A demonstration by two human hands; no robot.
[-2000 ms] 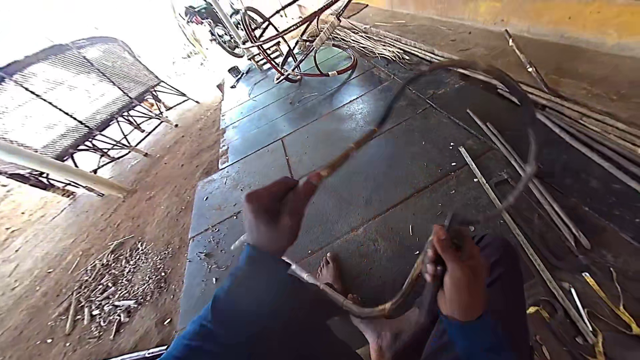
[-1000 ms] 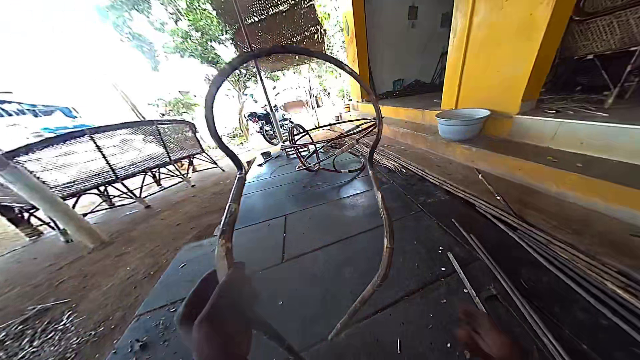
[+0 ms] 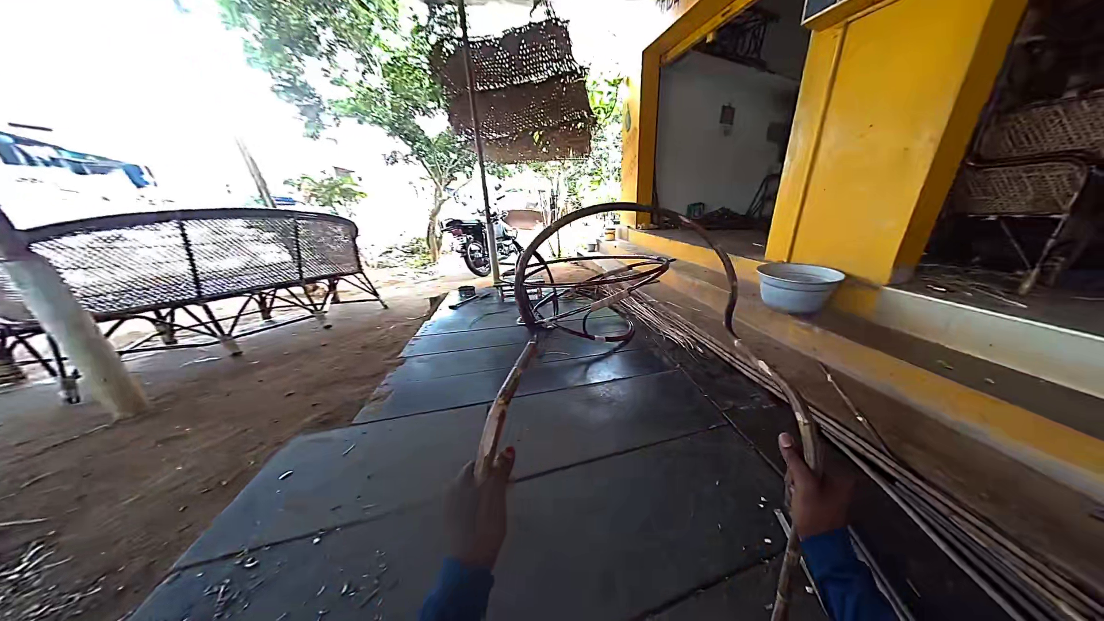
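A bent cane hoop (image 3: 634, 208), dark and rounded at the top with paler, stripped lower legs, stands up in front of me. Around its left leg my left hand (image 3: 479, 509) is closed, low in the middle of the view. My right hand (image 3: 818, 493) grips the right leg, whose lower end runs on below the hand. Behind the hoop, a cluster of bent cane rings (image 3: 604, 285) rests on the dark stone slabs and partly overlaps it in view.
Long cane poles (image 3: 940, 526) lie along the right side by the yellow-edged step. A grey basin (image 3: 800, 288) sits on the ledge. To the left are a woven cane bench (image 3: 241, 259) and a pale post (image 3: 73, 332). Shavings lie on the slabs; a motorcycle (image 3: 474, 244) stands beyond.
My right hand, apart from the hoop one second ago, now grips its right leg. The hoop has swung from sideways two seconds ago to upright. The view has tilted up.
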